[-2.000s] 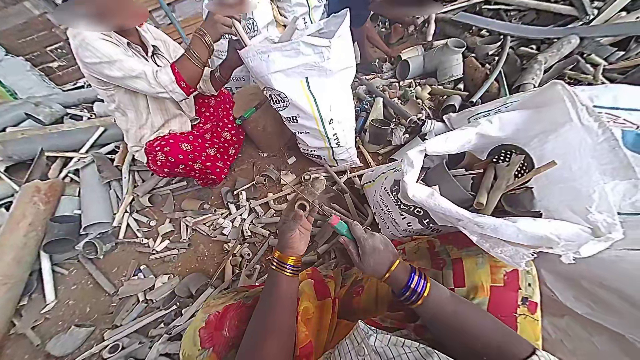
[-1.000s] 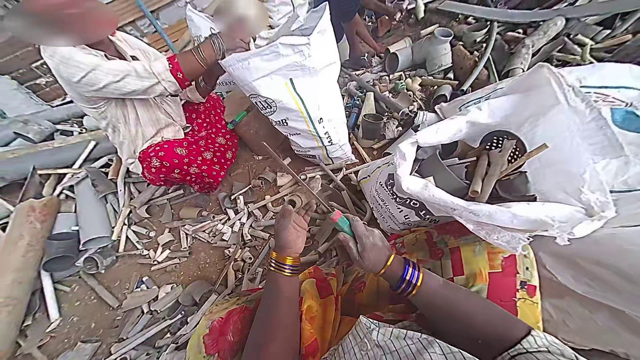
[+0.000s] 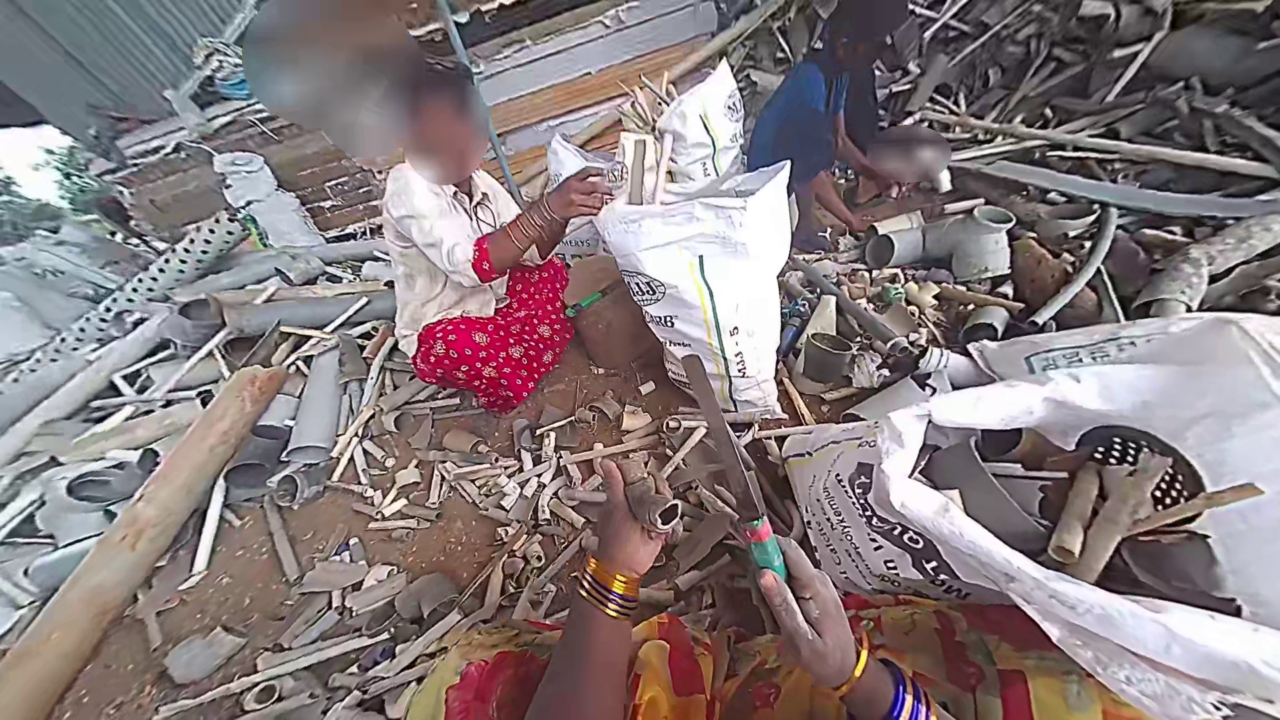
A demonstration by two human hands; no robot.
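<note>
My left hand is closed around a short plastic pipe fitting, whose round open end faces me. In my right hand is the green and red handle of a knife-like blade; its long dull metal part points up and away, just right of the fitting. Blade and fitting look apart. Both hands are above my patterned cloth-covered lap. Small cut pipe pieces lie on the ground beyond my hands.
An open white sack holding pipe scraps is at the right. Another upright sack stands ahead, beside a seated person. A second person crouches farther back. A long thick pipe and larger pipe pieces lie at the left.
The blade, lower and slanting left over the fitting before, now points up and stands apart from it. My hands have moved apart. The view has tilted upward.
</note>
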